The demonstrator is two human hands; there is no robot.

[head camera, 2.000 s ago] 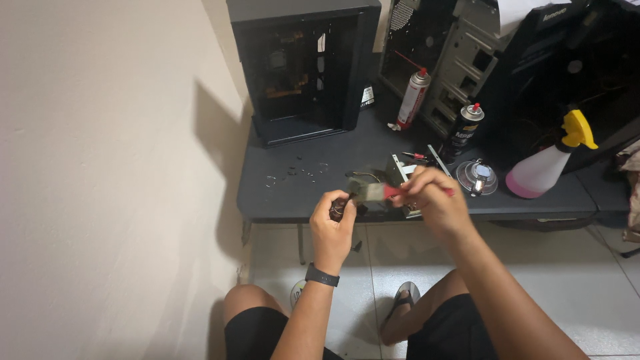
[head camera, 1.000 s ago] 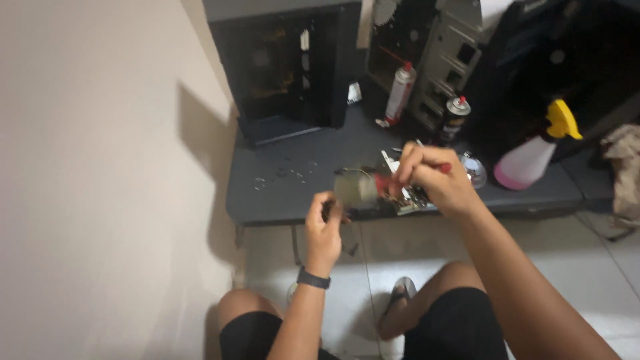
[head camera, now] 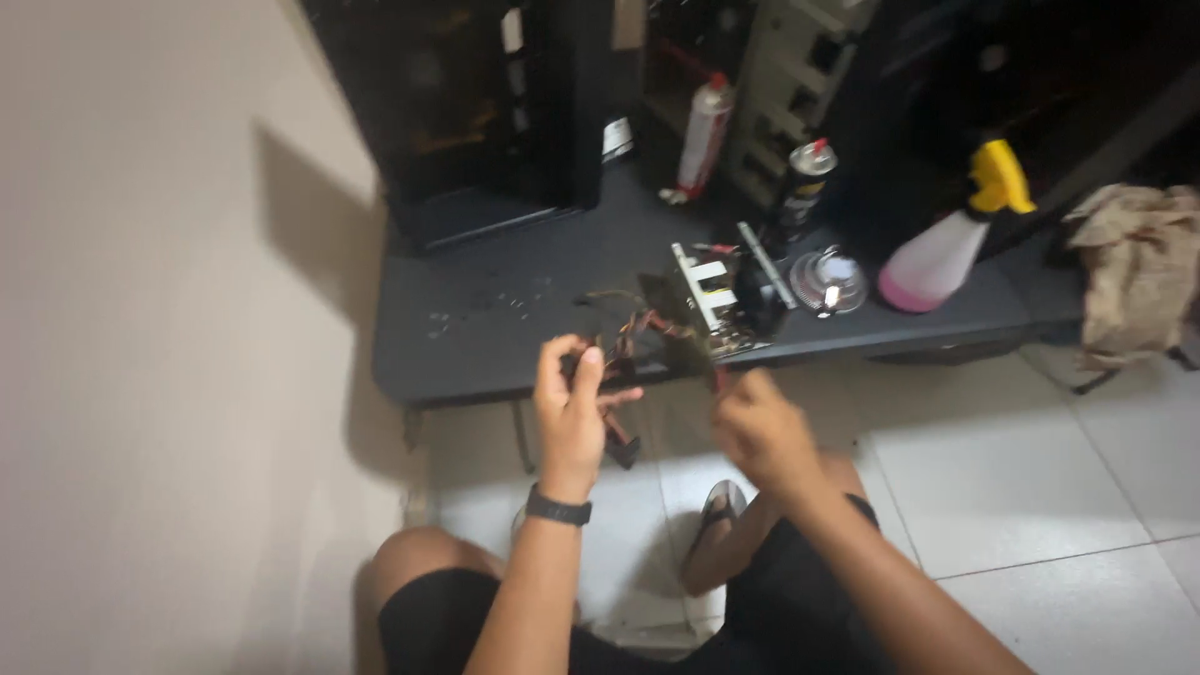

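My left hand (head camera: 574, 412), with a dark band on its wrist, holds part of a bundle of thin cables (head camera: 633, 337) at the table's front edge. A dark connector (head camera: 622, 452) hangs from the bundle below the edge. My right hand (head camera: 764, 431) is closed on the red handle of a brush (head camera: 720, 378), whose blurred bristles point up toward the cables. The cables run toward an opened metal power supply unit (head camera: 717, 295) with a dark fan, lying just beyond my right hand. A small red-handled tool (head camera: 714, 248) lies behind the unit.
Dark computer cases (head camera: 487, 112) stand along the back. A red-and-white spray can (head camera: 703, 136), a black spray can (head camera: 803, 187), a clear round container (head camera: 829, 281) and a spray bottle with pink liquid (head camera: 937, 258) stand to the right. A brown cloth (head camera: 1139, 272) hangs at far right. Small screws (head camera: 514, 302) lie at left.
My right hand has moved down, and the brush, earlier level beside my left hand, now points upward. More of the power supply unit shows. The left fingers have spread somewhat.
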